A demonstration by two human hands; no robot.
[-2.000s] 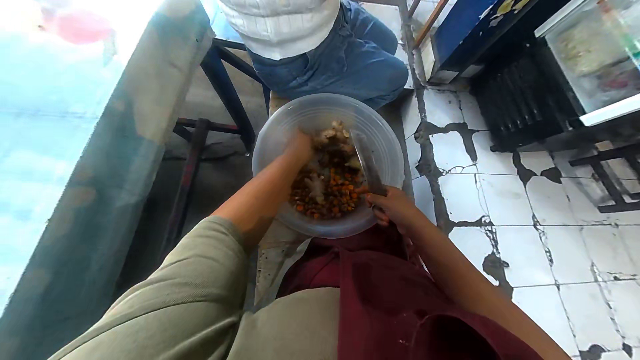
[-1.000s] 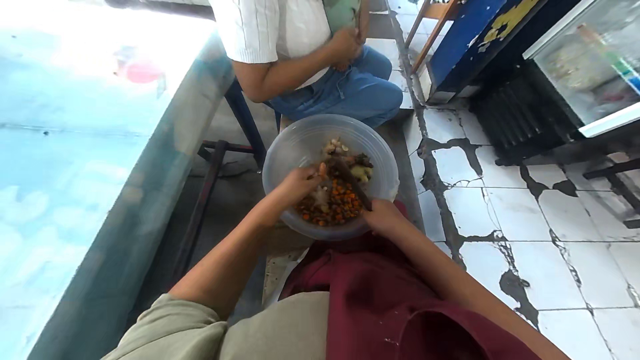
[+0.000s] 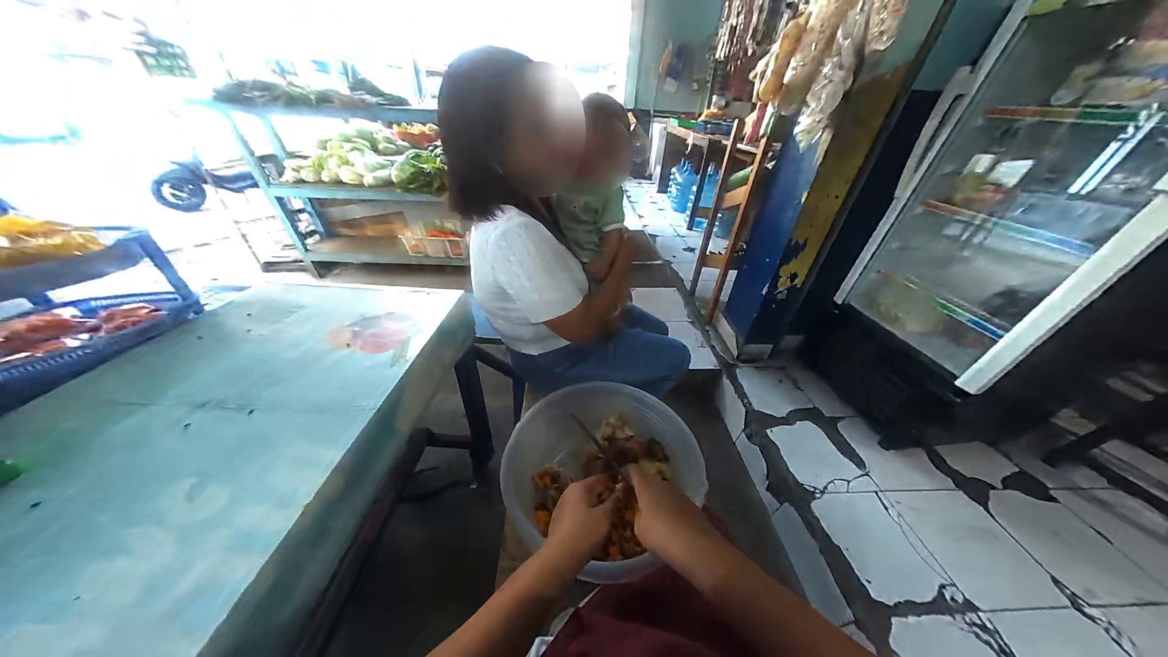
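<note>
A translucent plastic bowl point(image 3: 527, 456) sits in front of me, with chopped orange and brown food pieces point(image 3: 624, 538) in it. My right hand point(image 3: 659, 506) is closed on the handle end of a knife point(image 3: 589, 431), whose dark blade points up and left over the food. Close beside it, my left hand point(image 3: 586, 516) has its fingers bent together near the knife; whether a small piece is between them cannot be told. Paler pieces point(image 3: 616, 427) lie at the bowl's far side.
A person in a white top point(image 3: 525, 274) sits just beyond the bowl, holding a child point(image 3: 589, 214). A pale blue table point(image 3: 228, 438) stands at left, a glass-door fridge point(image 3: 995, 219) at right. Vegetable shelves point(image 3: 365, 191) are behind; the tiled floor point(image 3: 958, 529) is cracked.
The view has tilted up strongly, bringing in the room. My hands have come closer together over the bowl; they were farther apart in both earlier frames.
</note>
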